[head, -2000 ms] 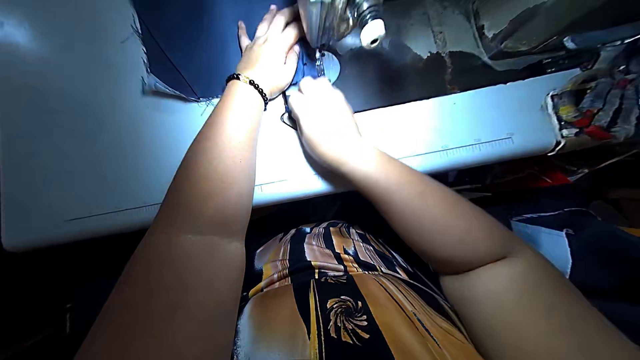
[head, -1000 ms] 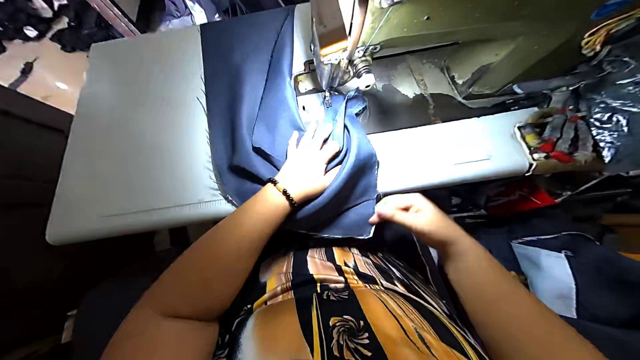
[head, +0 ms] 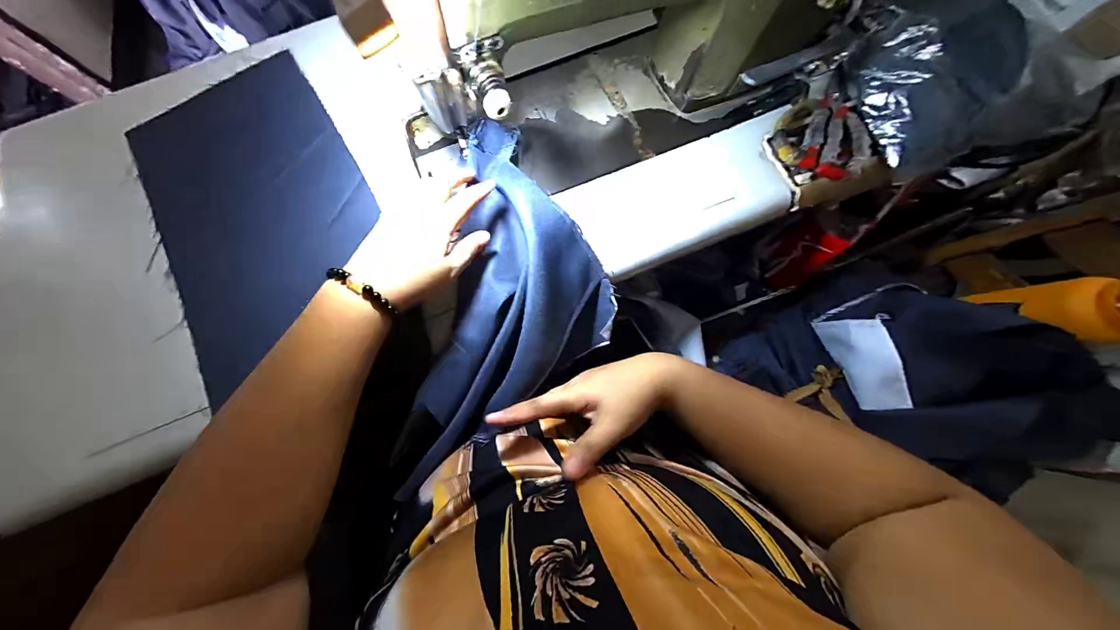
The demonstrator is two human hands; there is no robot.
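A length of blue fabric (head: 525, 271) runs from under the needle area of a green sewing machine (head: 464, 96) down over the table's edge to my lap. My left hand (head: 429, 236) lies on its left side just below the presser foot, fingers spread and thumb on the cloth; a black bead bracelet is on that wrist. Near my lap, my right hand (head: 604, 407) has its fingers apart, index fingertip at the fabric's lower edge. Left of the machine, a flat dark blue fabric panel (head: 254, 210) with frayed edges lies partly beneath my left forearm.
The white machine table (head: 79, 350) spans the left and centre. At its right end sits a small tray (head: 818, 166) of red and pale items beside crinkled plastic (head: 901, 87). Dark blue garments (head: 962, 367) and an orange roll (head: 1067, 306) lie at the lower right.
The blue cloth, bunched under my left hand a second ago, now hangs toward my lap, and a separate panel shows flat at left. My right hand has moved from the cloth's right corner to its lower edge.
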